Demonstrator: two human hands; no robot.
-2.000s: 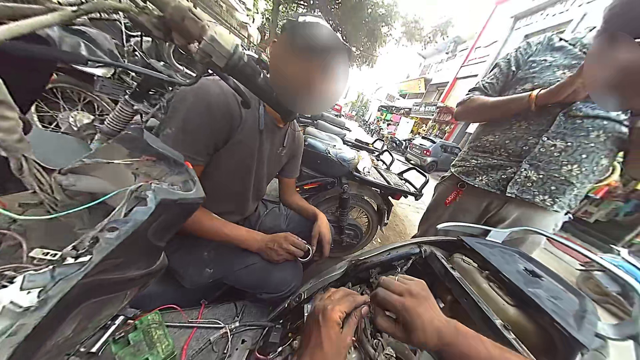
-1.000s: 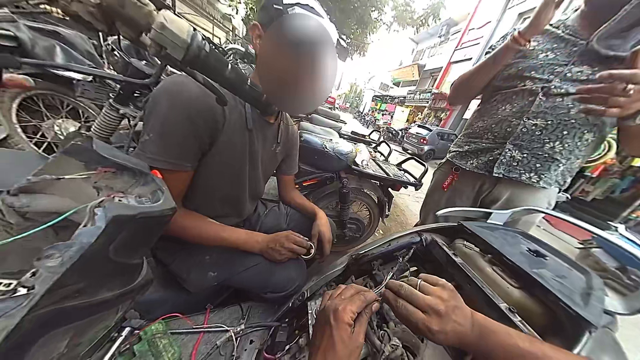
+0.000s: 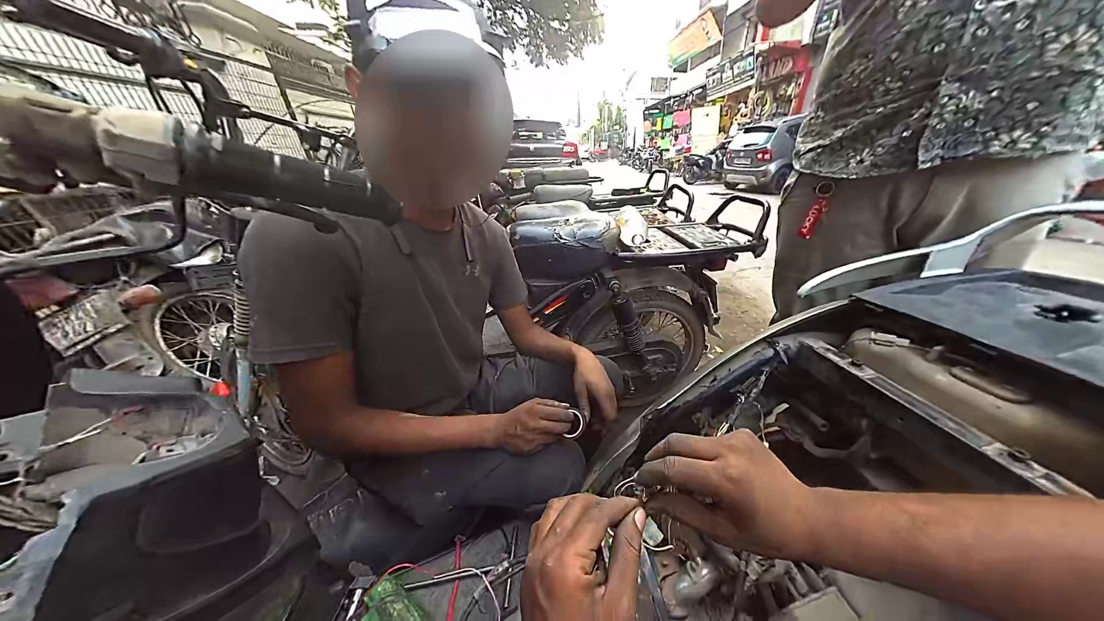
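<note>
My left hand [image 3: 586, 552] and my right hand [image 3: 733, 492] meet fingertip to fingertip over the opened body of a scooter [image 3: 914, 414]. Between their pinched fingers are thin electrical wires [image 3: 628, 485], pale in colour; the exact ends are hidden by the fingers. Below and behind the hands lie the dirty engine parts [image 3: 694, 580] and more wiring. Across from me a seated person in a grey shirt [image 3: 414, 319] holds a metal ring [image 3: 575, 423] in one hand.
At lower left lie a dark plastic body panel [image 3: 164, 509], a green object [image 3: 392, 601], a red wire [image 3: 454, 578] and tools. A handlebar grip [image 3: 285, 183] juts in at upper left. A standing person [image 3: 914, 155] is at right; a parked motorcycle [image 3: 638, 285] stands behind.
Both hands have come to the near left side of the opening, still close together, with wires between the fingers. The standing person's raised hands have mostly left the view. The view has shifted.
</note>
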